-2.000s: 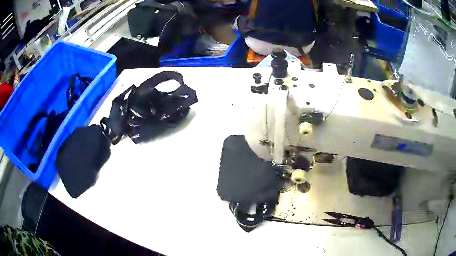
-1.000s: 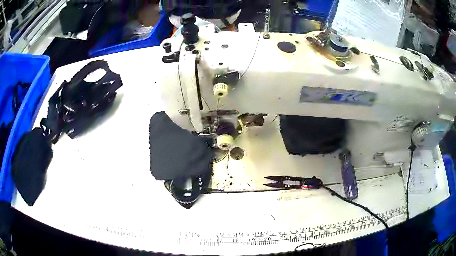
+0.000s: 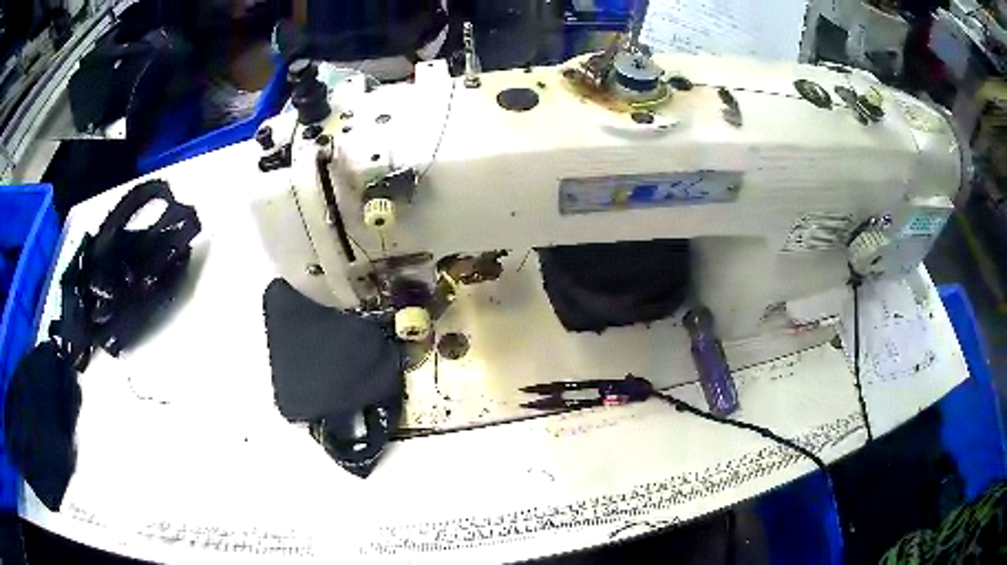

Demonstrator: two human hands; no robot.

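Note:
No hand is in view. A black fabric panel (image 3: 331, 355) lies on the sewing table at the left of the needle area, its right edge at the presser foot of the white sewing machine (image 3: 464, 188). A looped black zipper strip (image 3: 359, 444) with a pale edge line sticks out from under the panel's front edge. Dark thread snips (image 3: 585, 391) on a black cord lie in front of the machine bed. A purple-handled tool (image 3: 712, 362) lies to their right. More black fabric (image 3: 613, 285) shows under the machine arm.
A bundle of black strips (image 3: 130, 265) and another black panel (image 3: 42, 419) lie at the table's left. A blue bin (image 3: 33, 237) stands at the left edge. A ruler scale (image 3: 618, 499) runs along the table's front edge. Patterned cloth (image 3: 961, 530) shows at the bottom right.
The camera view has turned to the right, so the table and machine sit further left in the picture. The panel, strip and tools stay in place on the table.

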